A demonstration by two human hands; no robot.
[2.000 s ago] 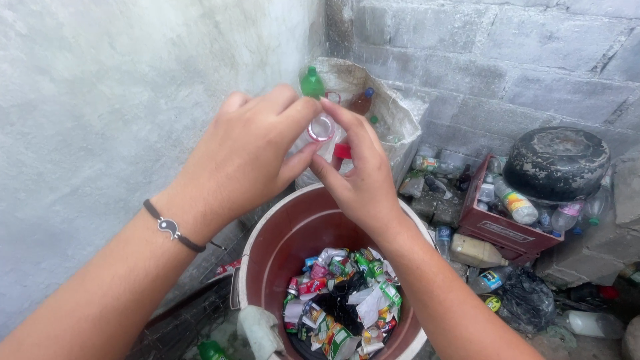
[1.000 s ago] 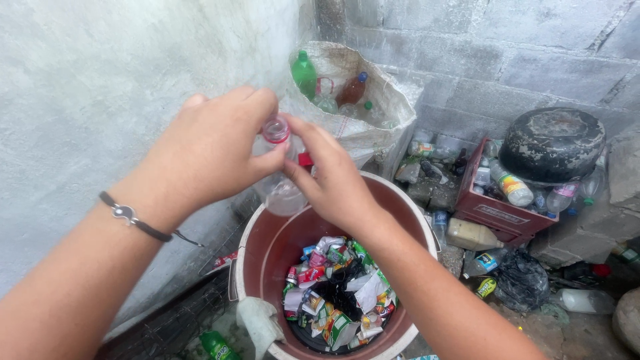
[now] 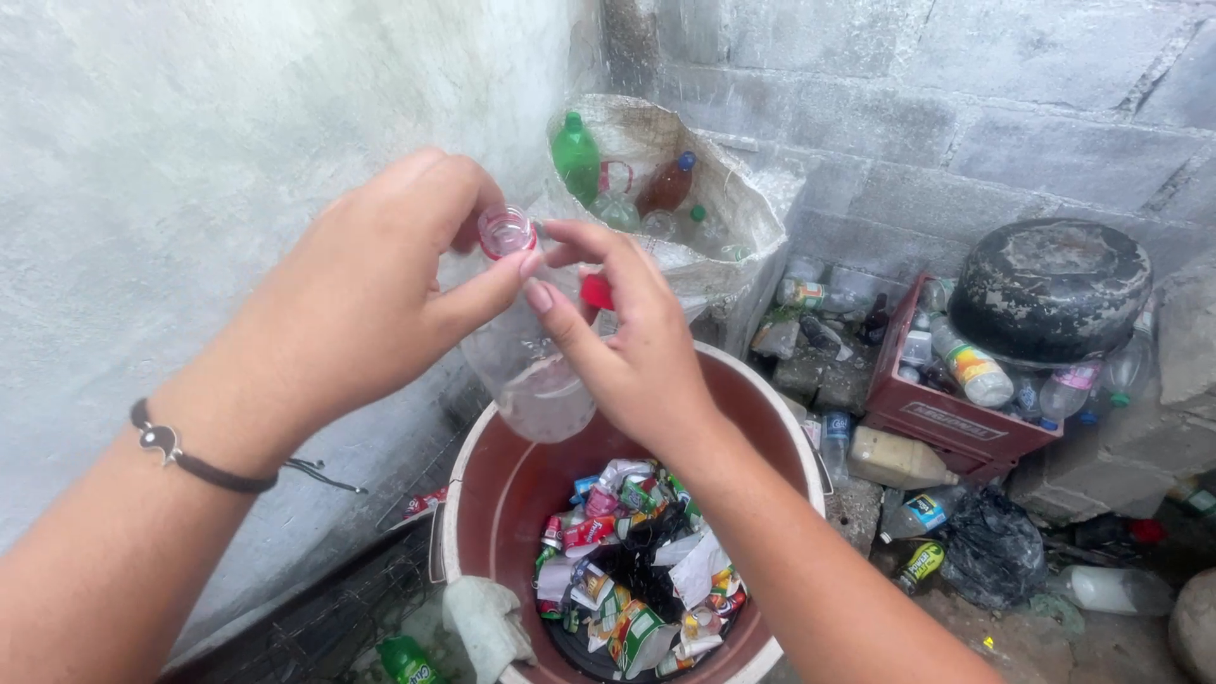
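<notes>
My left hand grips the neck of a clear plastic bottle, which is tilted so its uncapped mouth faces me. A red ring sits around the neck, beside my left thumb. My right hand holds a red bottle cap in its curled fingers, while its thumb and index finger are close to the bottle neck. Beneath the bottle stands a reddish-brown plastic bucket holding crumpled labels and wrappers. Behind my hands, a white woven sack holds several bottles, including a green one.
A red plastic crate of bottles stands at right, with a worn black basin upside down on it. Bottles and a black plastic bag lie nearby. A pale glove hangs on the bucket rim. Walls rise at left and behind.
Both hands and the bottle have shifted slightly within the view since the first frame. The bottle's body now shows more fully below my hands. The red cap stays in my right hand.
</notes>
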